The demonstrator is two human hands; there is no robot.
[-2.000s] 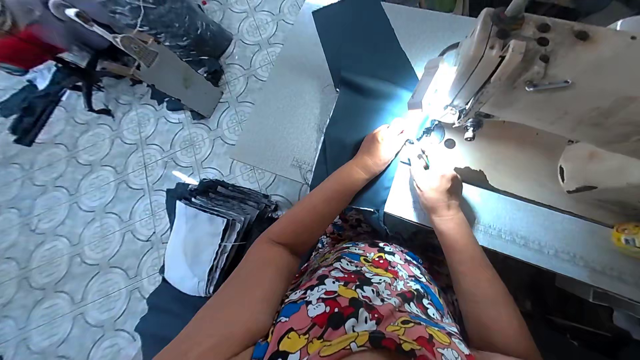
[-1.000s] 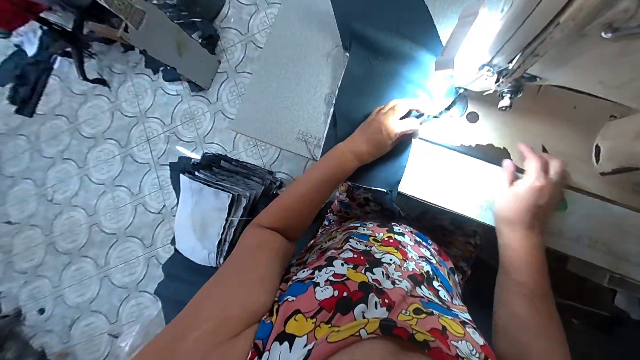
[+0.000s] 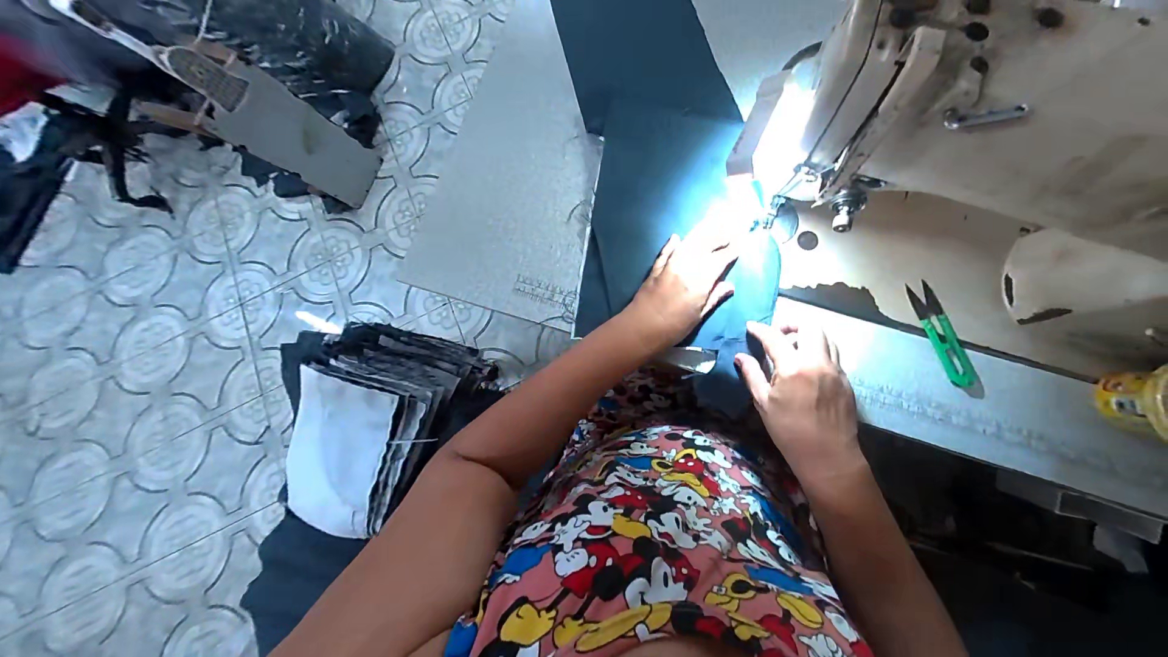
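Dark blue fabric [image 3: 652, 173] lies on the sewing table and runs up to the needle area of an industrial sewing machine [image 3: 967, 100], under its bright lamp. My left hand [image 3: 684, 285] rests on the fabric just left of the presser foot, fingers spread toward it. Near the table's front edge, my right hand [image 3: 803, 388] has its thumb and fingertips at the fabric's right edge; whether they pinch it is hard to tell. Green-handled thread snips [image 3: 944, 338] lie on the table right of my right hand, their blades pointing away from me.
A stack of dark and white cut fabric pieces [image 3: 342, 447] sits at my left. A yellow container [image 3: 1131, 399] stands at the right edge. Beyond the table's left side are the tiled floor [image 3: 219, 301] and a grey board [image 3: 292, 137] beside dark bundles.
My right hand was over the table to the right a second ago and is now back at the fabric. The green snips now lie in plain sight. My left hand stays on the fabric.
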